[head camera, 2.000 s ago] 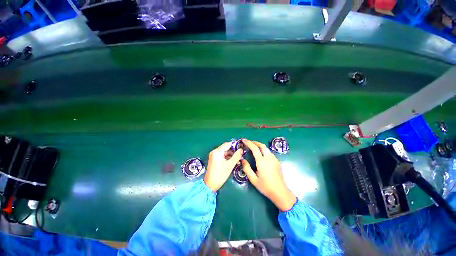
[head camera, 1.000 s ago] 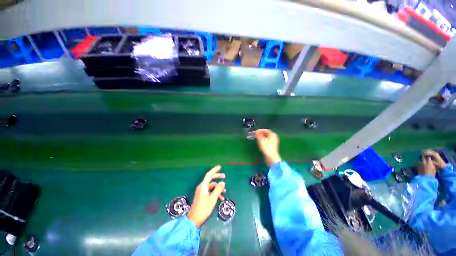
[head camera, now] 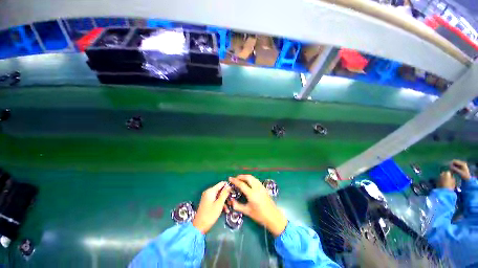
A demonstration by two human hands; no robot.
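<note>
My left hand [head camera: 210,205] and my right hand [head camera: 257,201] meet over the green bench and hold a small dark round part [head camera: 234,191] between their fingertips. Its detail is partly hidden by the fingers. A round black-and-silver unit [head camera: 234,220] lies on the bench just below the hands. Another round unit [head camera: 183,212] lies left of my left hand. A third one [head camera: 270,188] lies just beyond my right hand.
Several units, one of them here [head camera: 134,123], lie along the sunken conveyor strip. A black machine [head camera: 335,217] is at right, with a blue bin [head camera: 390,176] behind it. A pale post [head camera: 409,131] slants at right. Another person's hands [head camera: 454,175] are at far right. Black trays [head camera: 157,72] stand beyond the conveyor.
My right hand has come back from the conveyor edge and joined my left hand over the bench. Both now hold a round part. The units on the conveyor have shifted.
</note>
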